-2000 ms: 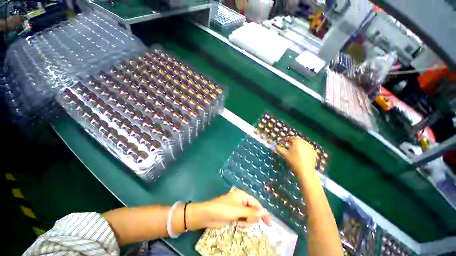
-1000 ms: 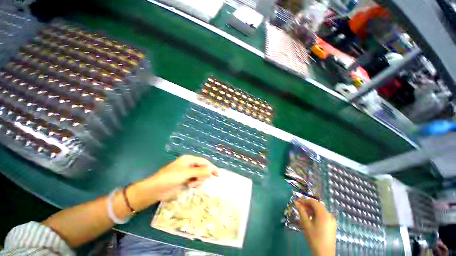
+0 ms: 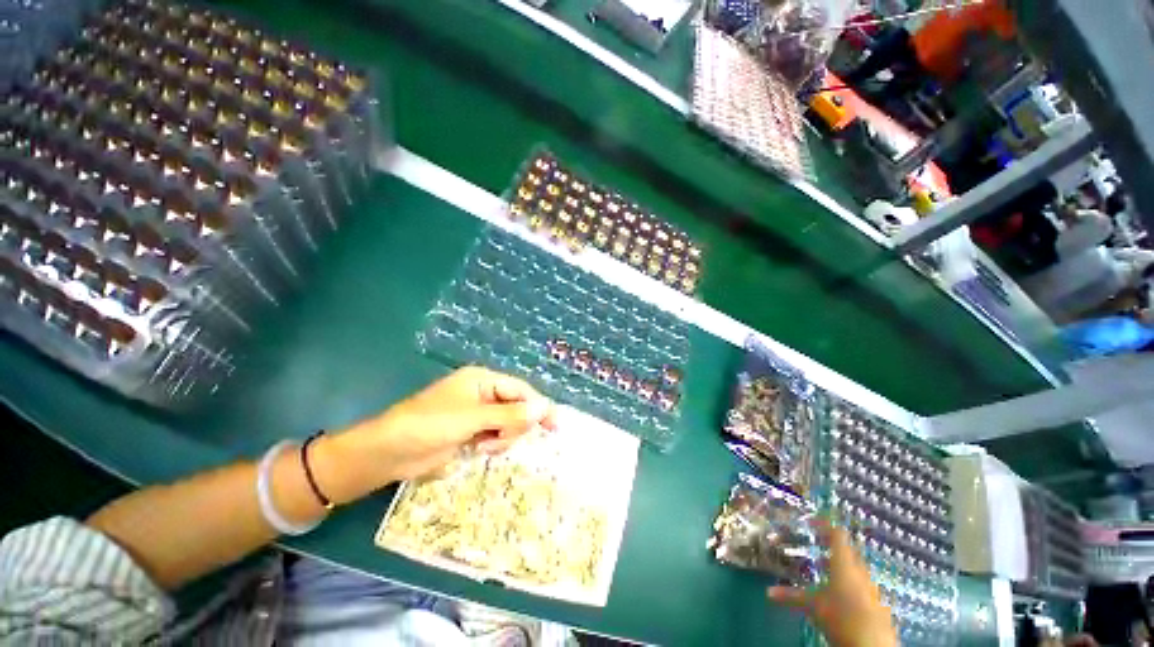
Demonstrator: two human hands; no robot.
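Observation:
My left hand (image 3: 475, 417) is over the white parts box (image 3: 618, 487), its fingertips pinched together; whether a tiny part is between them I cannot tell. A heap of small pale parts (image 3: 506, 525) fills much of the box. My right hand (image 3: 845, 592), blurred and cut off by the bottom edge, is beside the nearer anti-static bag (image 3: 759, 525) of small metal parts, thumb and fingers apart. A clear working tray (image 3: 532, 297) beyond the box holds a short row of brown component bodies (image 3: 614, 375). A filled gold-topped tray (image 3: 608, 225) adjoins its far end.
A tall stack of filled trays (image 3: 177, 164) stands at the left. A second anti-static bag (image 3: 766, 411) and a partly filled clear tray (image 3: 892, 506) lie at the right, with a whitish carton (image 3: 987, 518) beyond. A pale strip crosses the green bench. Cluttered stations are behind.
My right hand has moved from the gold-topped tray to the bags at the right, and its fingers have spread. My left hand stays over the box. The view has swung right.

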